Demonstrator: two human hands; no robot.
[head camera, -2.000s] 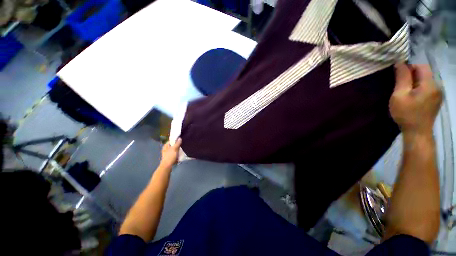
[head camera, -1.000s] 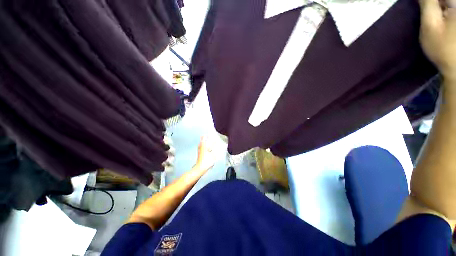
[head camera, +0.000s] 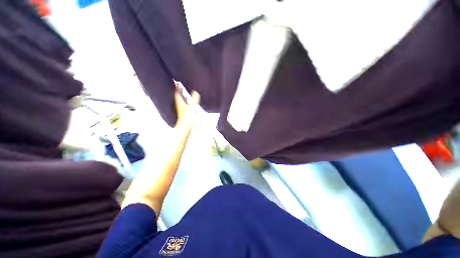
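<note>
The dark maroon pullover (head camera: 323, 121) hangs close in front of me across the upper middle and right. Its collar (head camera: 348, 45) and front placket (head camera: 254, 75) look washed-out white. My left hand (head camera: 184, 106) is at the garment's left part, with a narrow pale edge, perhaps a cuff, between thumb and fingers. My right hand is out of the picture. Only part of the right arm shows at the lower right edge. What holds the top of the pullover is cut off by the upper edge.
More dark maroon garments (head camera: 45, 201) hang in a dense row along the left edge. The light blue table (head camera: 343, 201) with the navy pressing board (head camera: 386, 184) lies at the lower right. Red things show at the right edge. A pale frame stands on the floor at the left, beside dark cloth.
The pullover now fills more of the view. My left hand has moved up from below it to its left part. My right hand has left the picture. The view has shifted.
</note>
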